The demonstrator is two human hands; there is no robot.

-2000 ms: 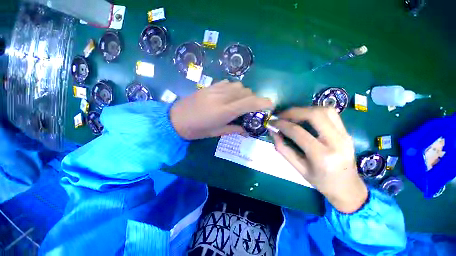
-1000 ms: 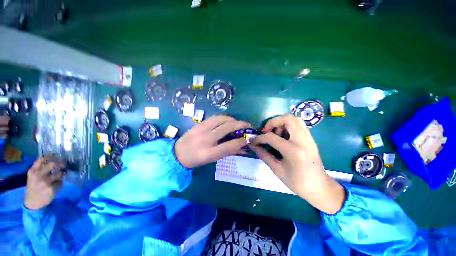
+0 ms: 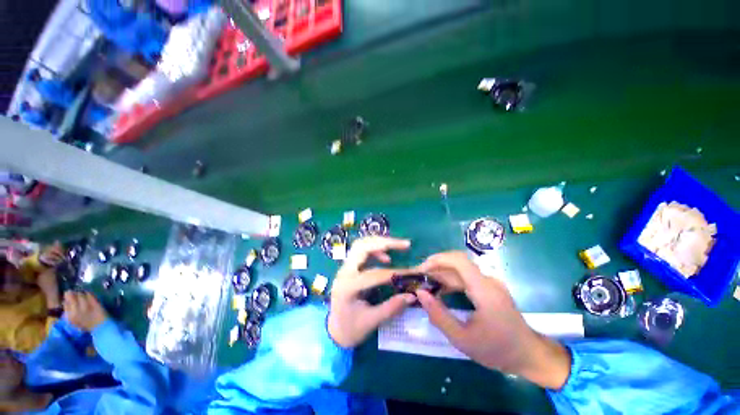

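My left hand (image 3: 367, 290) and my right hand (image 3: 479, 312) hold one dark round housing (image 3: 415, 283) between them, seen nearly edge-on and tilted. The thumbs and fingers of both hands touch it. Fingers hide part of the housing, and its inner detail is blurred. A long white label sheet (image 3: 550, 325) lies on the green bench under and beyond my right hand. Its left part has a fine printed grid.
Round housings and yellow-edged batteries lie at left (image 3: 295, 288) and right (image 3: 600, 295). A blue bin (image 3: 638, 246) with cream pieces, a translucent bottle (image 3: 546, 201), a clear round cover (image 3: 661, 316), blister tray (image 3: 180, 300), grey bar (image 3: 122, 180), red tray (image 3: 312, 28) and coworkers also show.
The view has swung up, showing the red tray and coworkers. The housing is now held edge-on between both hands, and the battery seen at the fingertips before no longer shows clearly.
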